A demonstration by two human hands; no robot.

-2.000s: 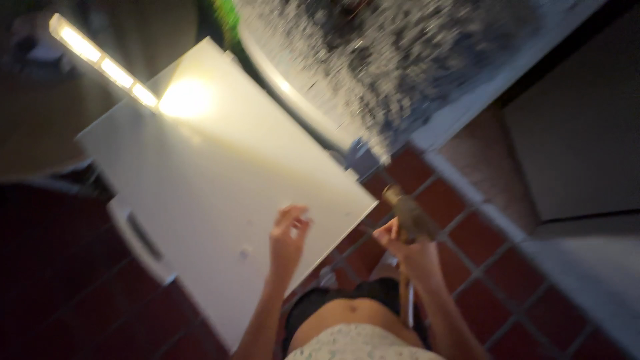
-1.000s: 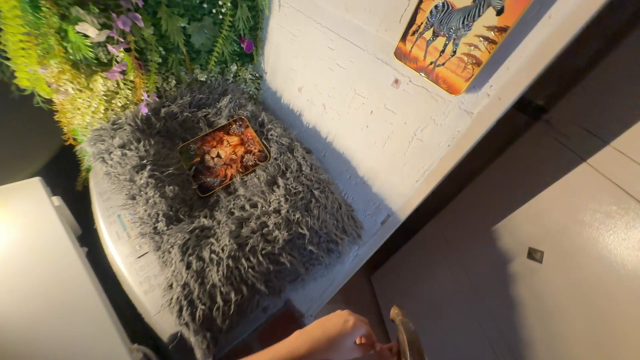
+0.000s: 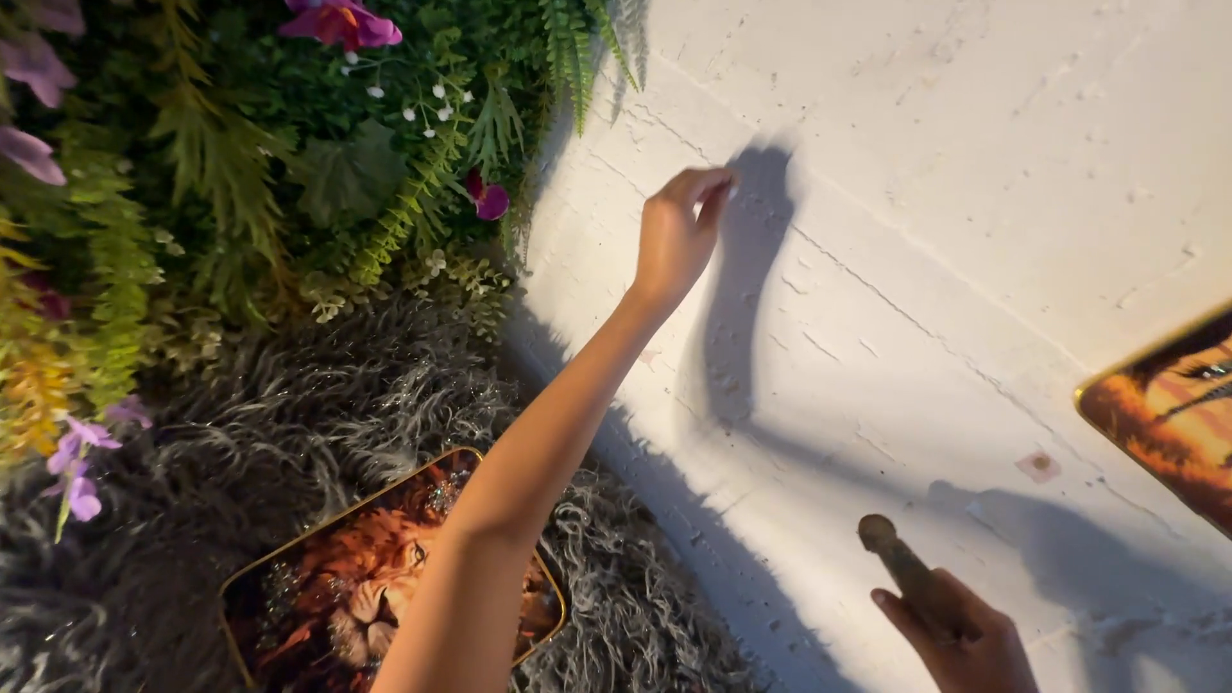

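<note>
My left hand reaches up to a rough white wall, thumb and fingertips pinched on a small object too small to name. Its shadow falls on the wall beside it. At the lower right my right hand grips what looks like a worn hammer, its round face pointing to the upper left; the handle is not visible. A gold-edged lion picture rests on shaggy grey fur, partly behind my left forearm. Another gold-edged picture is on the wall, cut off by the right edge.
Dense green foliage with purple flowers covers the upper left, beside the wall. Grey shaggy fur spreads below it and meets the wall's lower edge. A small pinkish patch with a dark centre marks the wall.
My left hand has come into view at the wall, above the lion picture. The hammer is now in front of the white wall. The view has swung from the pale tabletop to the wall.
</note>
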